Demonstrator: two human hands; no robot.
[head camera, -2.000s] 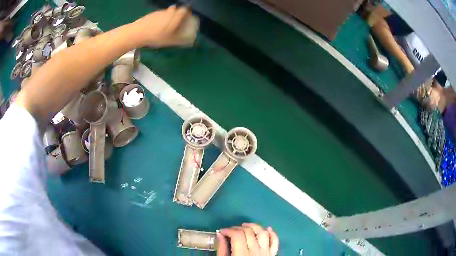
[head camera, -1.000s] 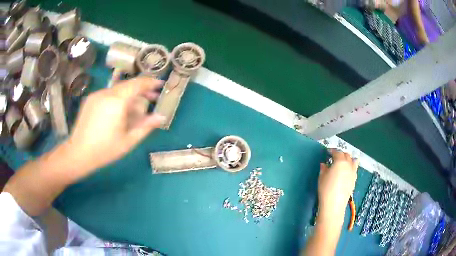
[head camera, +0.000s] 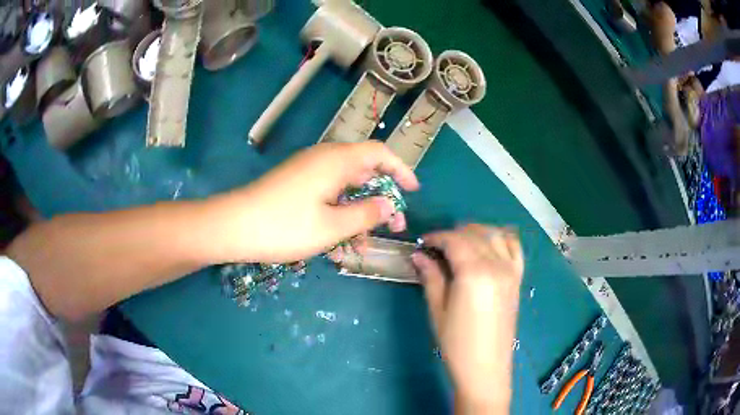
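Note:
My left hand is closed around several small green circuit boards, held between thumb and fingers. Its lower fingers touch the left end of an open beige handle lying crosswise on the bench. My right hand is at the handle's right end, fingers bent over it, and covers the round head. A tiny white piece shows at its fingertips. Whether the right fingers grip the housing or a lead is hard to tell.
Two housings with spoked heads and a hammer-shaped unit lie beyond my hands. Barrel housings are heaped upper left. Small parts lie under my left forearm. Orange-handled pliers and board strips are lower right, near the frame post.
My left hand has come from the housings to the crosswise handle and now holds circuit boards. My right hand has moved from beside the pliers to that housing's head. The view has shifted.

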